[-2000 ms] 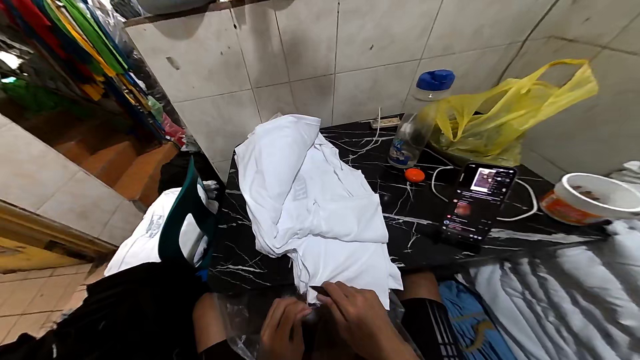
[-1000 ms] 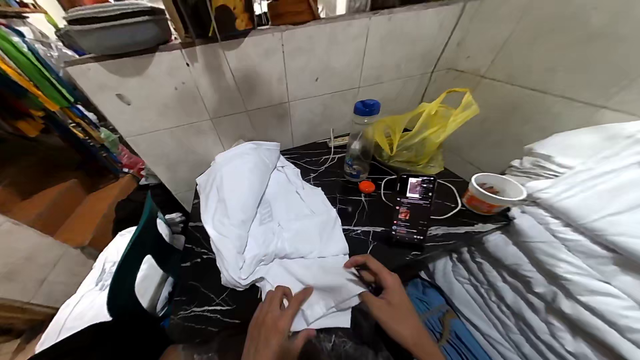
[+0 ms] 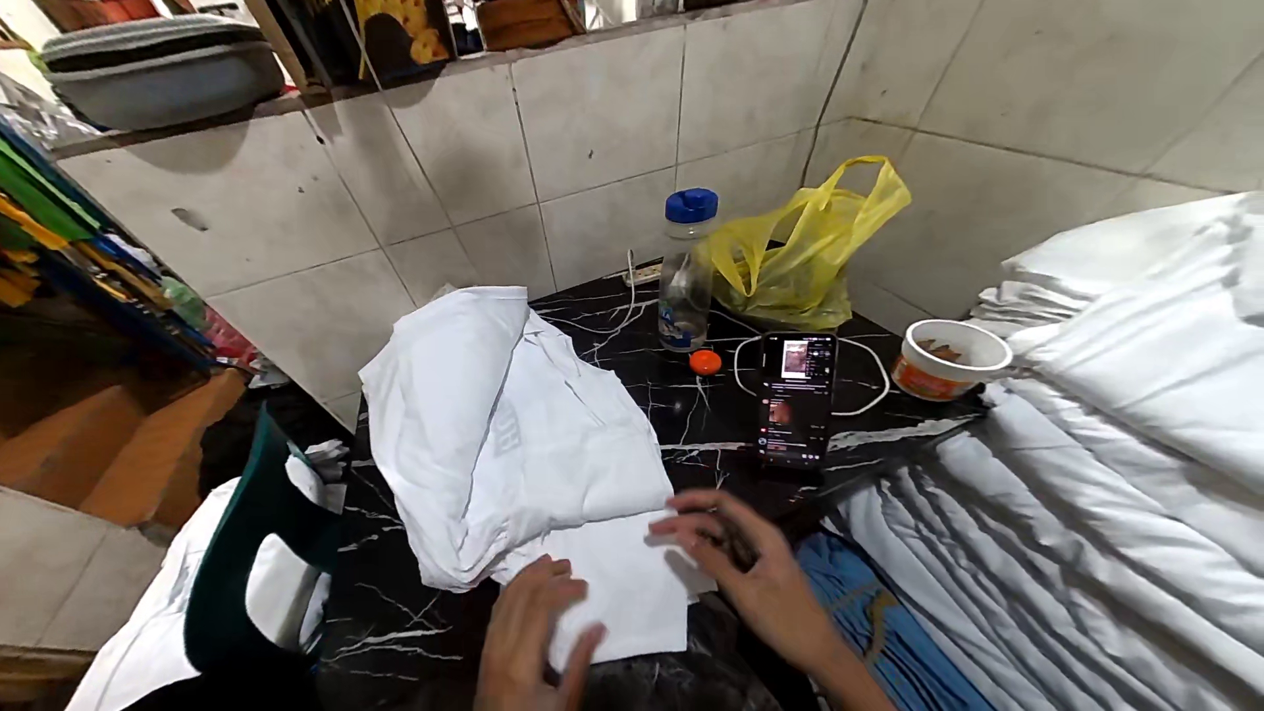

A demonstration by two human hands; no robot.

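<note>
White cloth point(image 3: 583, 444) lies partly folded in a heap on a black marble-patterned table point(image 3: 395, 632). Its flat near end reaches the table's near side. My left hand point(image 3: 538, 632) rests at the left edge of this flat end, fingers apart. Over its right edge is my right hand point(image 3: 746, 573), its fingers curved and spread; whether a small dark thing sits between them I cannot tell. Beyond it a smartphone point(image 3: 796, 405) with a lit screen lies on the table, near an orange-red cap point(image 3: 705, 362).
A plastic bottle point(image 3: 686, 286) with a blue lid and a yellow plastic bag point(image 3: 790, 267) stand by the tiled wall. At the right are a white tub point(image 3: 950, 357) and stacked white fabric point(image 3: 1116, 474). A green plastic chair point(image 3: 232, 553) stands left.
Both hands were close together at the cloth's near end and are now apart at its two sides. The flat end lies more spread out. The view has shifted.
</note>
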